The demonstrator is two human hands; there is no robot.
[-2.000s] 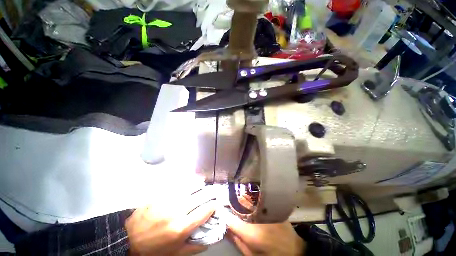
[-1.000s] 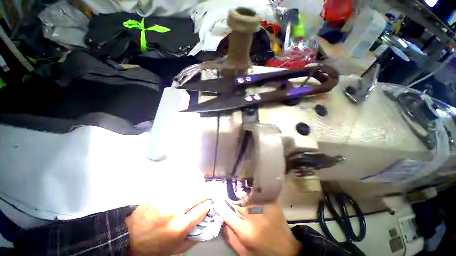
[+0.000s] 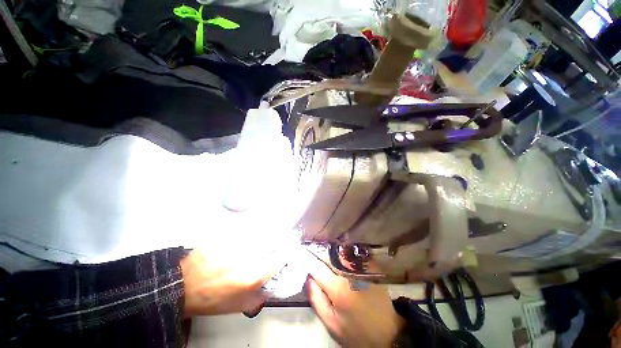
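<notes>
The pale grey-white cloth (image 3: 82,197) spreads left of the needle area, and its part near the needle is washed out by the lamp glare. My left hand (image 3: 221,282) lies on the bunched cloth end in front of the machine head, its fingers holding the cloth. My right hand (image 3: 354,306) is just right of it, its fingertips at the cloth's right edge; glare hides whether they grip it. The cream sewing machine (image 3: 422,204) stands above and right of my hands. The needle is not clearly visible.
Thread snips (image 3: 408,127) lie on top of the machine head. Black scissors (image 3: 466,299) lie on the bed right of my right hand. Dark fabric (image 3: 156,95) lies beyond the pale cloth. A neon-green tie (image 3: 201,22) and plastic bags are at the back.
The view has shifted, so the machine head appears farther right and more tilted. My hands and the cloth end appear slightly higher, and a strip of pale table shows below my left hand.
</notes>
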